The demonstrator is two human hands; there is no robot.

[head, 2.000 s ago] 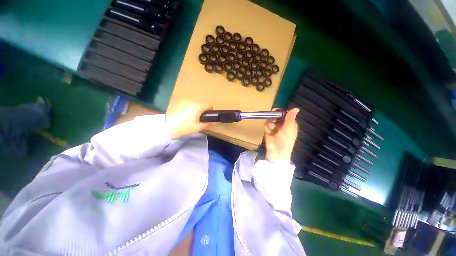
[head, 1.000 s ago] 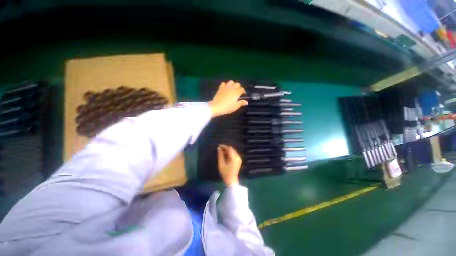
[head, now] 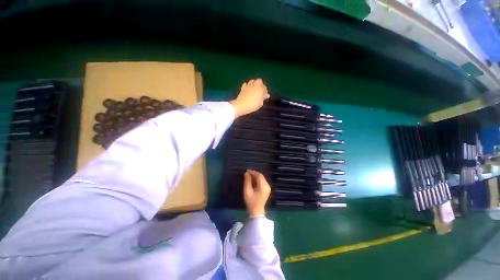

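Note:
A black slotted tray lies right of the cardboard, holding several black rod units with silver ends sticking out at its right edge. My left hand is over the tray's far left corner, left of the top rod; nothing shows in it and its fingers are slightly apart. My right hand is over the tray's near left part with its fingers curled together; no object shows in it. Dark rings lie in a cluster on the tan cardboard, partly hidden by my left sleeve.
Another black tray with some rods at its top is at the far left. More rods in a tray are at the right. A white shelf edge runs across the upper right. A yellow floor line is below the bench.
The rod unit earlier held in both hands over the cardboard is out of my hands. The view and both hands have moved to the right-hand tray. My left hand has come off the top rod.

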